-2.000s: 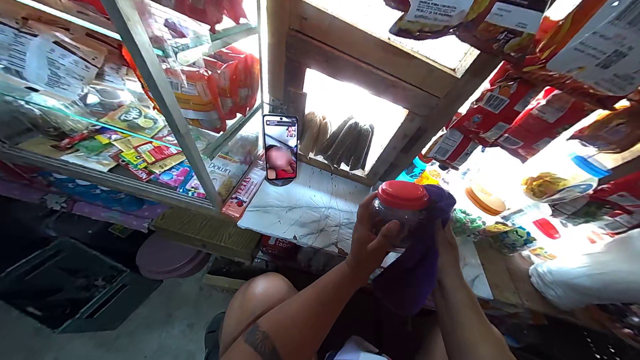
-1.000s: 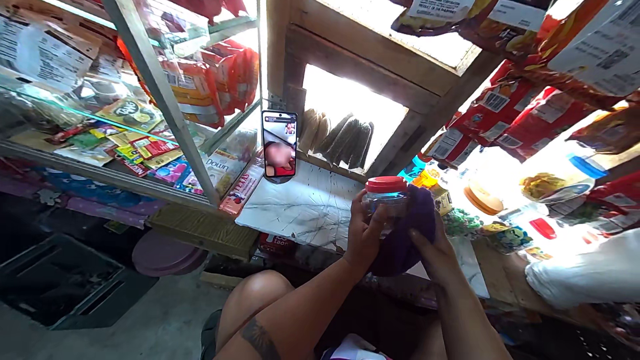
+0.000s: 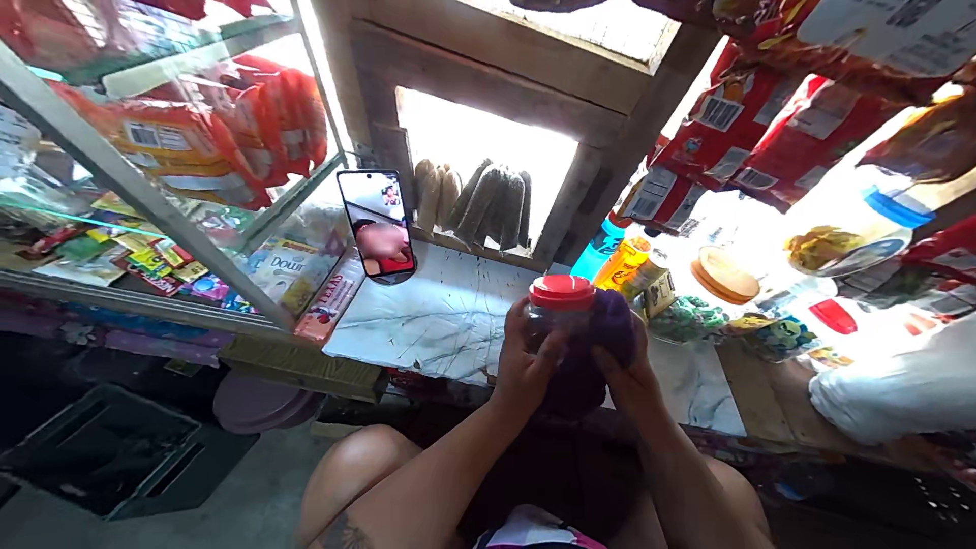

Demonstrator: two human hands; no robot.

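A clear plastic jar (image 3: 543, 324) with a red screw lid (image 3: 562, 292) stands upright between my hands, above the near edge of the marbled counter. Around its left side are the fingers of my left hand (image 3: 530, 366). My right hand (image 3: 629, 366) grips a dark purple cloth (image 3: 583, 374), which lies against the jar's right side and hangs below it. The cloth hides part of the jar. Behind the jar, a phone (image 3: 377, 225) showing a video call leans upright at the counter's back left.
The marbled counter (image 3: 427, 320) runs beneath a wooden-framed window. At left stands a glass display case (image 3: 259, 301) with packets. Bottles, jars and a white sack (image 3: 900, 389) are at right; red packets (image 3: 717, 130) hang above. A black crate (image 3: 114, 450) sits on the floor.
Both hands have brought the jar a little lower and nearer to me than two seconds ago. The purple cloth, earlier hanging beside the jar, is now bunched against its side.
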